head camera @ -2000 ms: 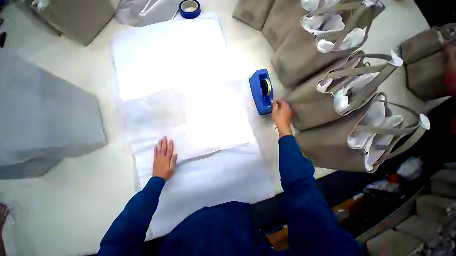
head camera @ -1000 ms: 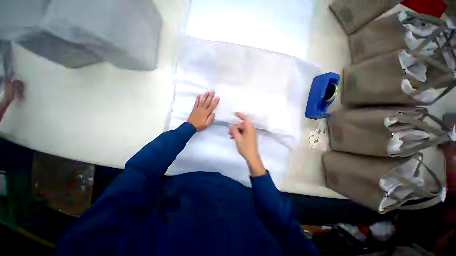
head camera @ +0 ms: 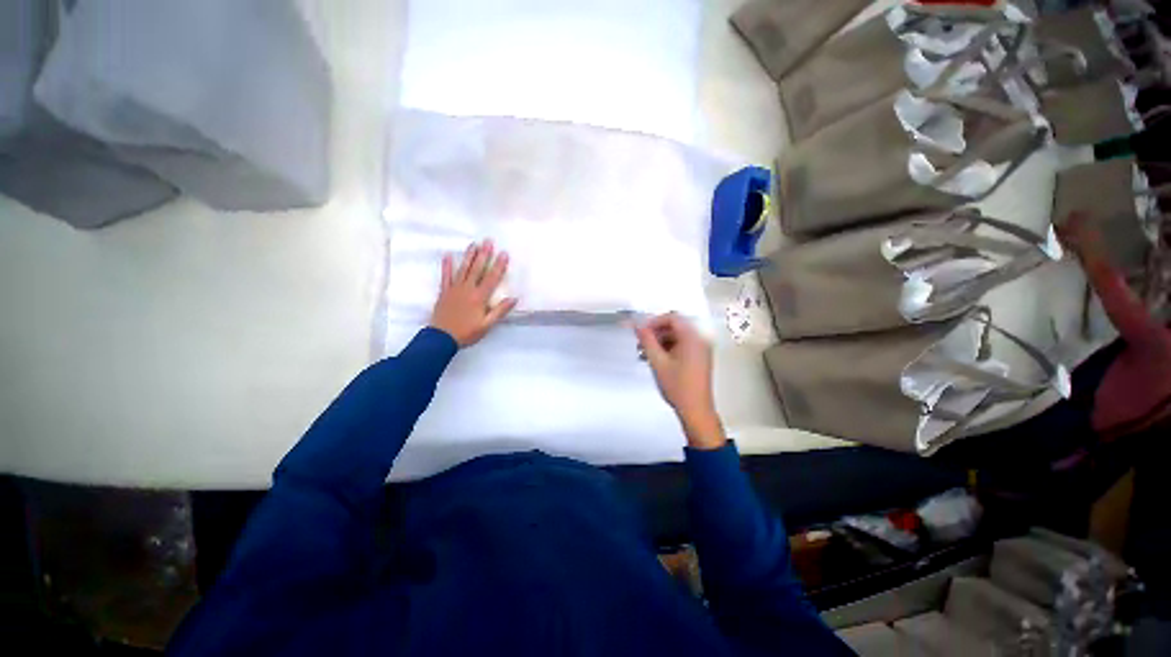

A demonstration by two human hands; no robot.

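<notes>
White tissue paper lies in front of me, with a large folded sheet across the stack and its near edge slightly raised. A faint beige tone shows through it. My left hand lies flat on the folded tissue near this edge, fingers apart. My right hand is at the right end of the same edge, thumb and fingertips close together. Whether they grip the edge or a piece of tape is too small to tell. The blue tape dispenser stands right of the paper, and small white labels lie below it.
Taupe tote bags with white stuffing lie in a row at the right. Grey-white wrapped bags stand at the upper left. Another person's arm reaches in at the far right. The table's near edge runs before me. More bags are below right.
My right hand went from beside the dispenser to the tissue's front edge, then to that edge's right end. My left hand stays flat on the tissue. The camera view has shifted.
</notes>
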